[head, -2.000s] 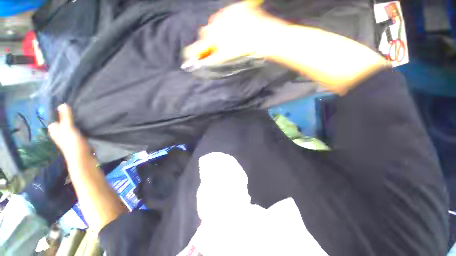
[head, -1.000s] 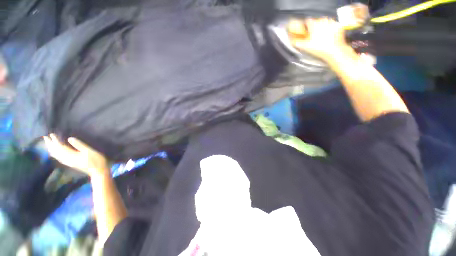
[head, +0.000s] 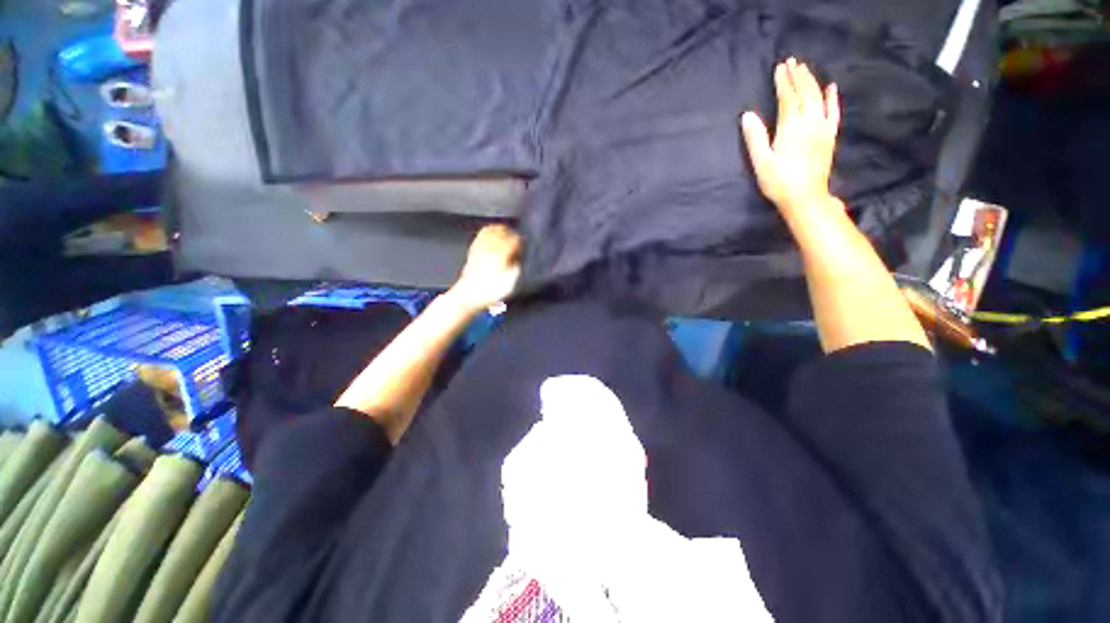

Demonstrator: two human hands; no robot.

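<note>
A large black garment [head: 402,91] lies spread over the grey padded ironing table [head: 207,146]. My left hand [head: 493,262] is at the garment's near edge, left of centre, its fingers curled on the cloth. My right hand [head: 797,140] lies palm down with fingers spread on the wrinkled right part of the garment. The steam iron [head: 943,319] appears at the right, partly hidden behind my right forearm, out of my hand.
A printed card [head: 971,256] and a yellow cord [head: 1047,318] are at the right. Blue plastic crates [head: 134,347] stand at left below the table. Rolled olive-green pieces [head: 134,535] fill the lower left. A grey board [head: 414,197] shows under the garment's edge.
My right hand has let go of the iron and rests on the garment. The garment now lies flatter across the table. My left hand has moved right to its near edge.
</note>
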